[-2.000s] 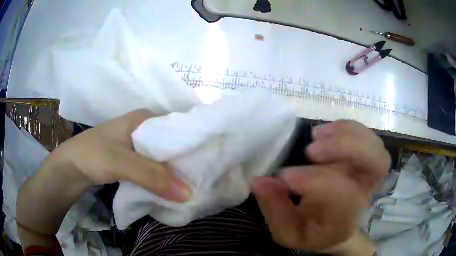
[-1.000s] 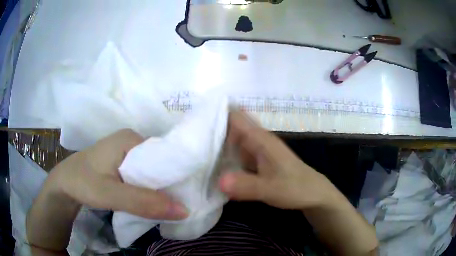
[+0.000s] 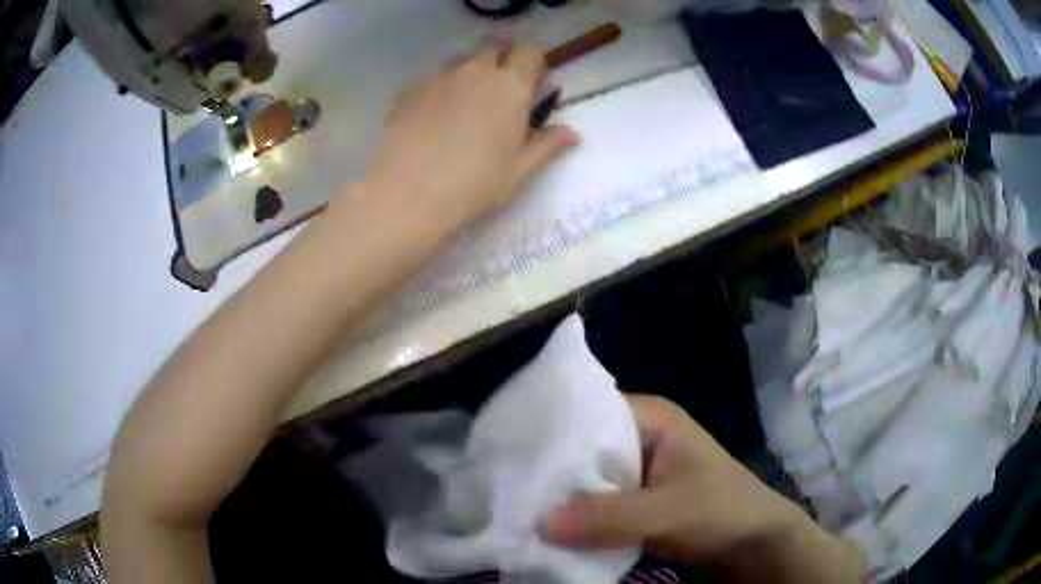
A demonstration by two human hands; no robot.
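My right hand [image 3: 685,491] holds a bunched white cloth piece [image 3: 559,422] below the table's front edge, with the thumb on top of the cloth. My left hand [image 3: 474,126] is on the table beside the awl's orange-brown handle [image 3: 584,43]. A small dark tip [image 3: 545,108], which looks like part of the thread snips, shows between its thumb and fingers. The rest of the snips is hidden, so the grip cannot be told.
The sewing machine head [image 3: 171,46] is at upper left, above the needle plate [image 3: 242,154]. A printed ruler [image 3: 559,242] runs along the table front. A dark cloth patch [image 3: 782,86] lies at the right. Bundled white cloth [image 3: 913,376] is beside the table.
The view has turned, bringing the machine head into sight. My left hand has let go of the cloth and reached across the table to the snips and awl. My right hand now holds the cloth alone.
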